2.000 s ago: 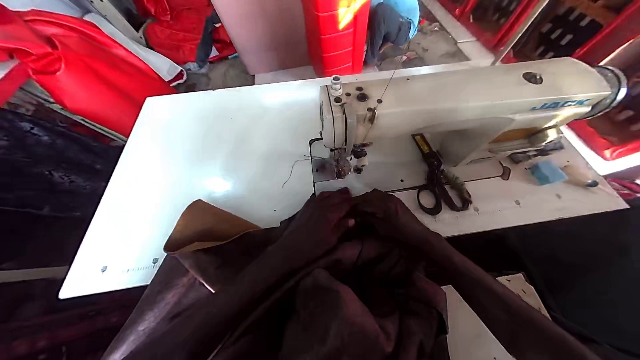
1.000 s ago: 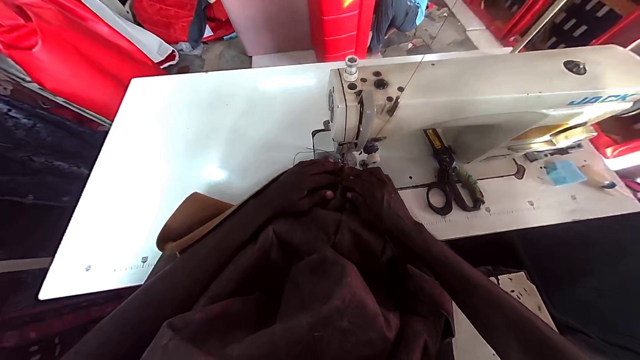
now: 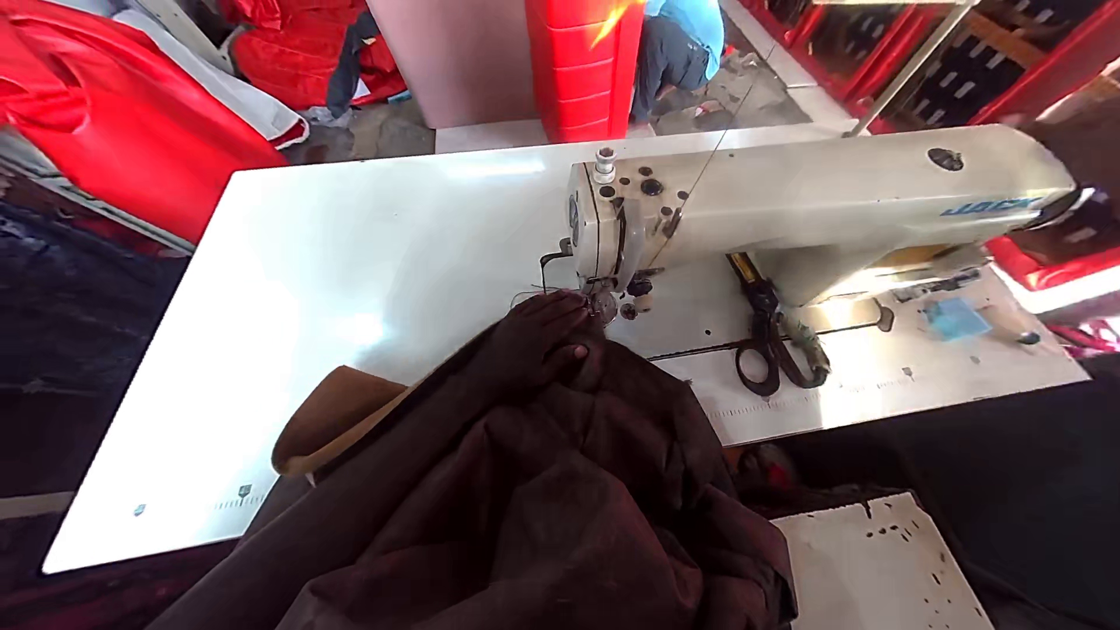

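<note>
Dark brown fabric [image 3: 569, 499] lies bunched over the front edge of the sewing table, its top end at the needle area of a Jack industrial sewing machine [image 3: 822, 192]. My left hand [image 3: 547, 337] rests on the fabric just left of the presser foot, fingers pressing it down and thumb bent. A folded tan piece of material [image 3: 337, 416] sticks out beside my left forearm. My right hand is not in view. Black-handled scissors [image 3: 766, 341] lie on the table right of the needle.
The white tabletop [image 3: 289, 262] spreads left of the machine. A light blue piece [image 3: 955, 319] sits under the arm's right end. Red material [image 3: 114, 114] hangs at the far left. Another person [image 3: 678, 52] is behind the table, near a red padded object [image 3: 582, 70]. A speckled white surface [image 3: 884, 560] stands lower right.
My right hand and forearm, on the fabric near the needle in both earlier frames, have left the view. My left hand stays on the fabric beside the needle.
</note>
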